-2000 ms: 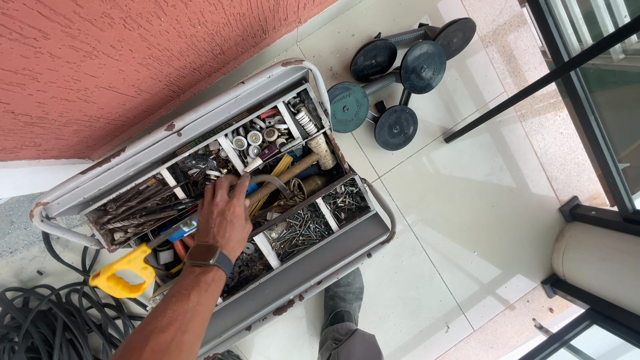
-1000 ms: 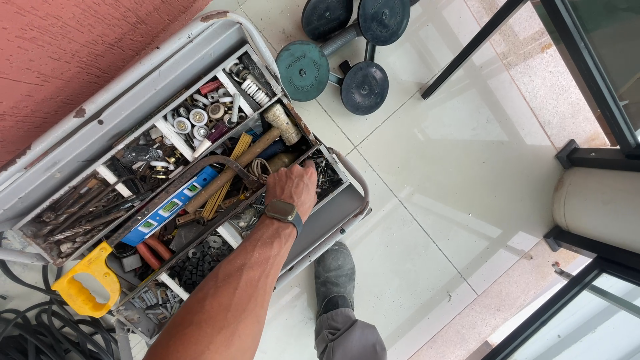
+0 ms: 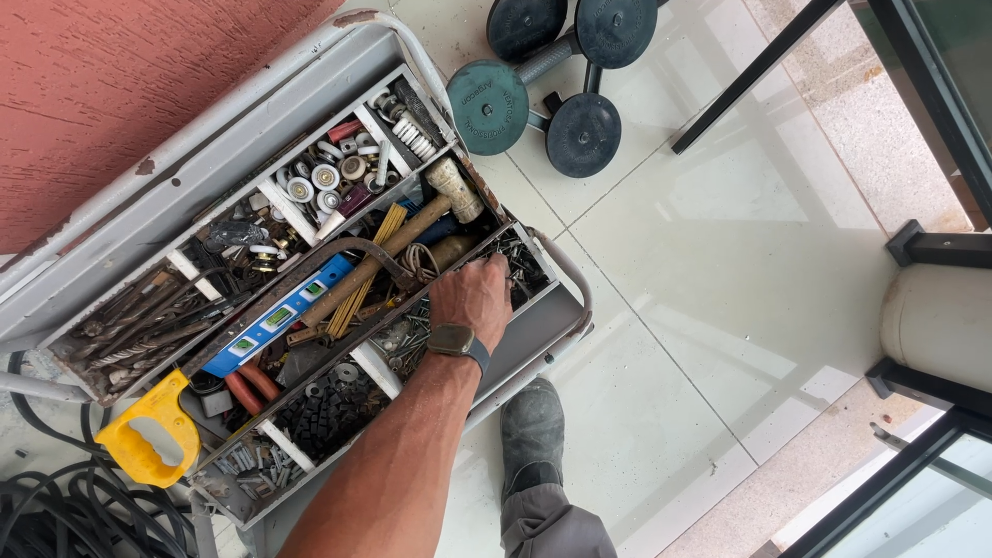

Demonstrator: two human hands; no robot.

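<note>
My left hand (image 3: 473,298), a dark watch on its wrist, reaches into the front side tray of an open grey metal toolbox (image 3: 570,310). Its fingers dip among loose screws (image 3: 515,263) near the tray's right end; their tips are hidden, so I cannot tell whether they hold anything. My right hand is out of view. Just left of the hand, a hacksaw with a yellow handle (image 3: 151,430) lies along the middle compartment, beside a blue spirit level (image 3: 279,316), a wooden-handled mallet (image 3: 455,190) and a yellow folding rule (image 3: 368,271).
Suction lifters (image 3: 488,107) lie on the tiled floor behind the toolbox. A red textured wall (image 3: 139,101) stands at upper left. Coiled black cable (image 3: 85,504) lies lower left. My shoe (image 3: 533,430) is beside the toolbox; black metal frames (image 3: 942,248) stand at right.
My left hand has moved from over the hacksaw and middle compartment to the screws in the front tray. The spirit level, partly covered by the hand earlier, now shows.
</note>
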